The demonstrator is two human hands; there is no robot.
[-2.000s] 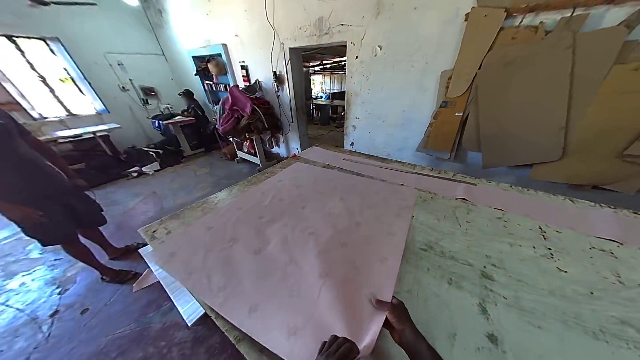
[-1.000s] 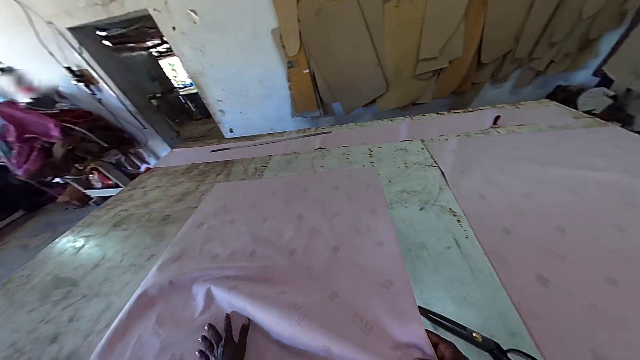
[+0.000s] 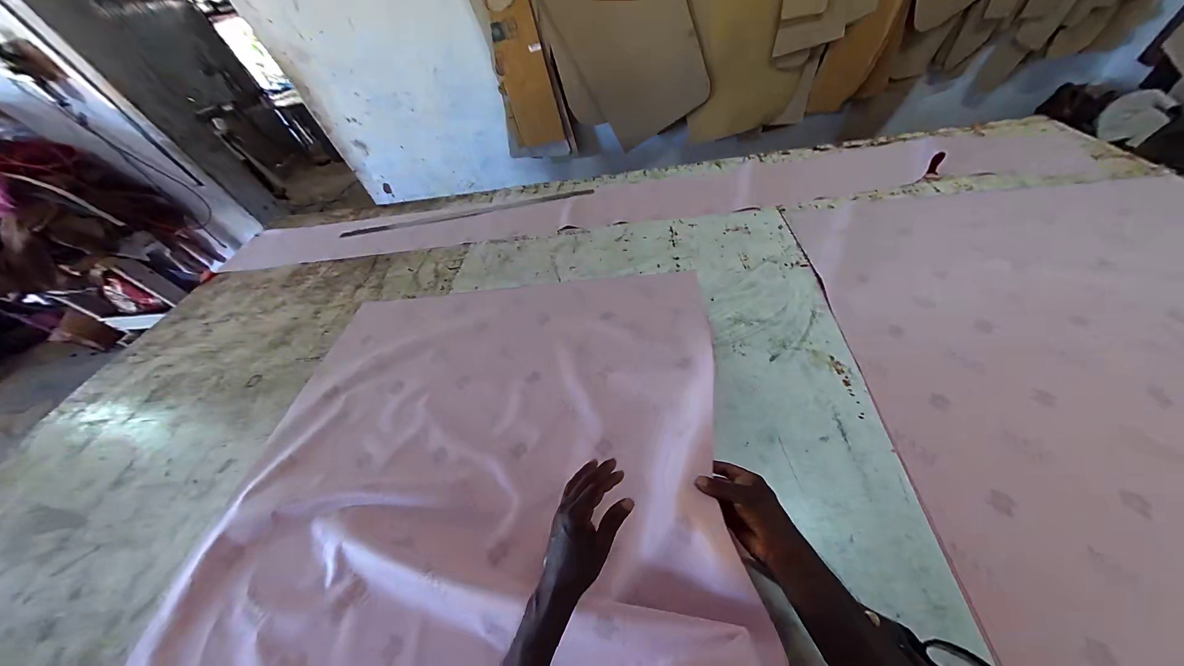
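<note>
A pink sheet with faint printed marks lies rumpled across the table in front of me, its right edge lifted a little. My left hand hovers over or rests lightly on the sheet, fingers spread, holding nothing. Pinched between the thumb and fingers of my right hand is the sheet's right edge. Partly hidden by my right forearm, the scissors show a dark handle loop at the bottom edge of the view.
A second pink sheet covers the right of the worktable. Along the far edge lies a long pink strip with a thin dark strip on it. Flat brown pattern pieces hang on the wall. Piled items stand left.
The near sheet's folds have shifted. My left hand has moved farther up the sheet and to the right, near my right hand, which now pinches the edge farther up.
</note>
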